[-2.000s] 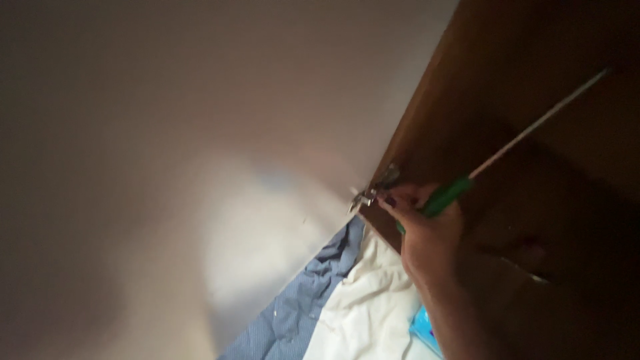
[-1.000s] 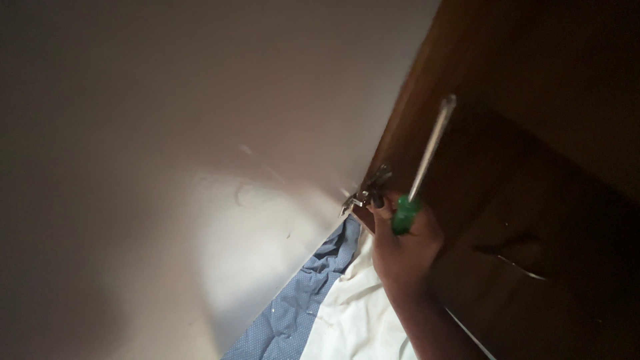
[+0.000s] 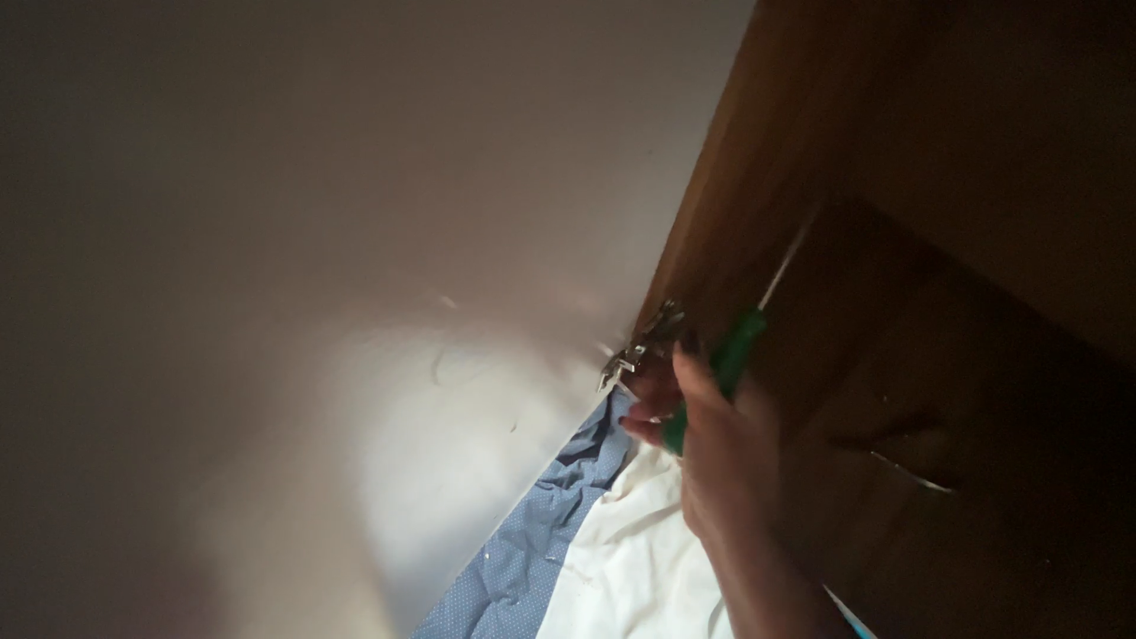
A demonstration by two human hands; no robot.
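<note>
My right hand comes in from the lower right, closed around the green handle of a screwdriver. The screwdriver's thin metal shaft points up and to the right, its tip faint in the dark. Just left of my thumb, a metal cabinet hinge sits where a pale panel meets a dark brown wooden panel. My fingertips are close to the hinge; blur hides whether they touch it. My left hand is out of view.
Below the hinge lie crumpled blue dotted cloth and cream cloth. On the dark surface at right is a thin curved object, its kind unclear. A blue-and-white edge shows beside my forearm.
The screwdriver has turned in my hand: its shaft leaned far right at first, then stood steeper, and now leans right again. My thumb and fingers have shifted on the handle.
</note>
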